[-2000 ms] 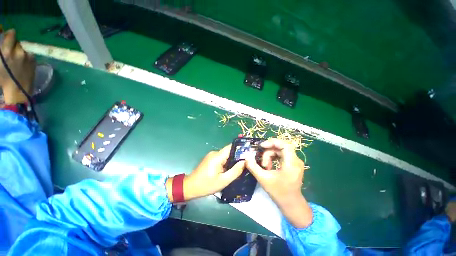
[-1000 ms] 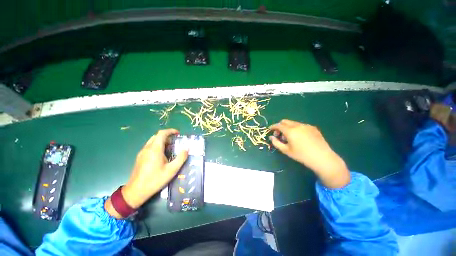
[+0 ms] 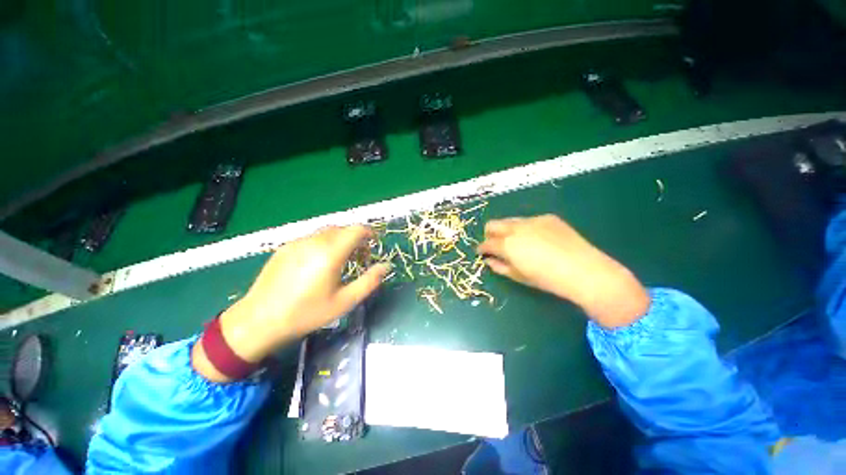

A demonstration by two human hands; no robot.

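Observation:
A loose pile of cream-yellow cables (image 3: 443, 232) lies beside the white rail. My left hand (image 3: 311, 283) reaches over the pile's left side, thumb and fingers apart, with no object visible in it. My right hand (image 3: 547, 260) is at the pile's right edge with its fingertips together; whether they pinch a cable cannot be seen. An open black phone body (image 3: 334, 385) lies below my left hand, its upper end hidden by the hand. A white sheet (image 3: 436, 388) lies under and right of it.
Another phone body (image 3: 137, 349) lies at left, partly behind my left sleeve. Beyond the white rail (image 3: 390, 209), several phone bodies (image 3: 439, 127) lie on the green belt. A grey post (image 3: 51, 269) and dark round holder (image 3: 30, 366) stand at left. Dark trays (image 3: 775, 176) and a blue sleeve are at right.
The view has shifted and tilted. My left hand has let go of the phone body and moved up to the cable pile. My right hand stays at the pile's right edge.

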